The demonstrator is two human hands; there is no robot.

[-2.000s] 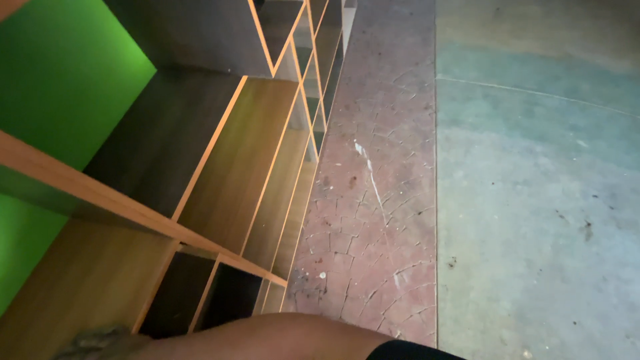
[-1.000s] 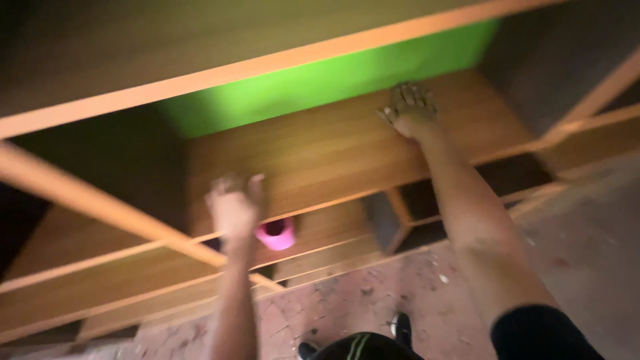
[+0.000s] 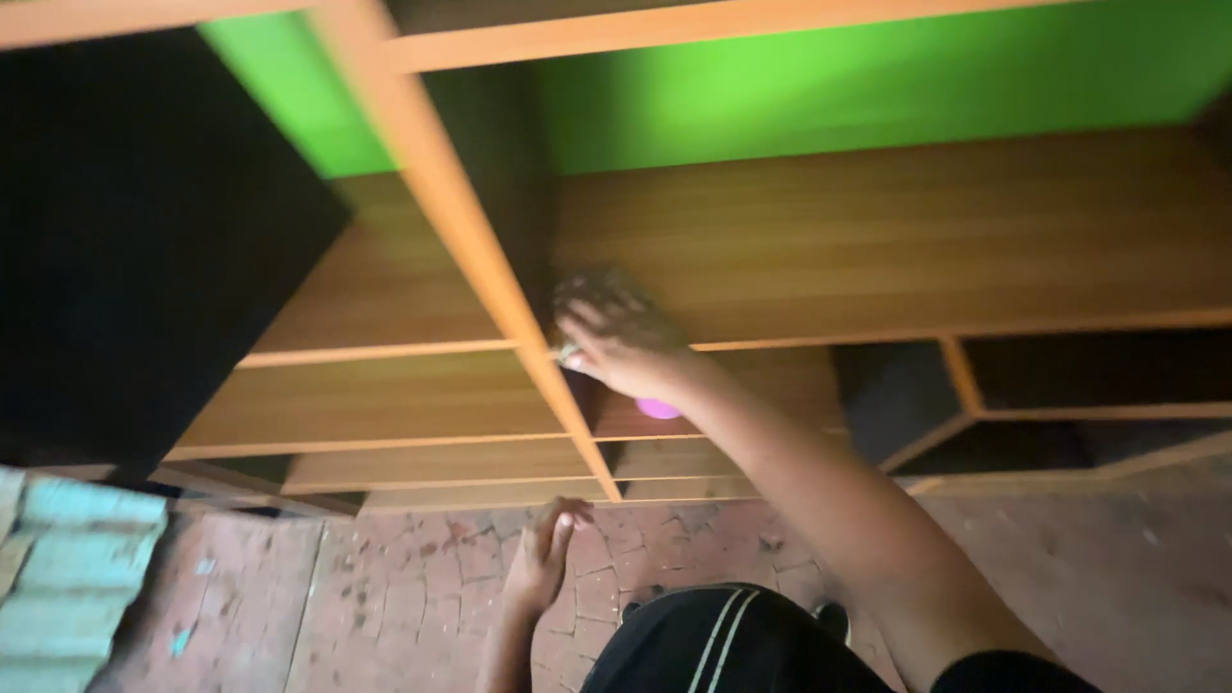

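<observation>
A wooden shelving unit with orange-brown edges (image 3: 770, 332) and a green back panel (image 3: 770, 96) fills the upper view. My right hand (image 3: 616, 332) is closed around a crumpled, pale cloth-like thing (image 3: 566, 352), blurred, at the left front corner of a shelf board (image 3: 866, 241), beside the upright divider (image 3: 472, 221). Part of a pink round object (image 3: 659, 408) shows on a lower shelf, behind my right wrist. My left hand (image 3: 551, 553) is held low in front of the unit's lower edge, fingers partly curled, with nothing seen in it.
Dark cubby compartments (image 3: 1097, 375) lie to the right. A large black panel (image 3: 144, 241) stands at the left. Below it is a pale green corrugated sheet (image 3: 77, 568). The floor is cracked reddish paving (image 3: 423, 597), with my feet and black clothing (image 3: 731, 640) above it.
My right hand has moved left along the shelf board to the divider corner. My left hand has left the shelf area and dropped lower. The view has shifted.
</observation>
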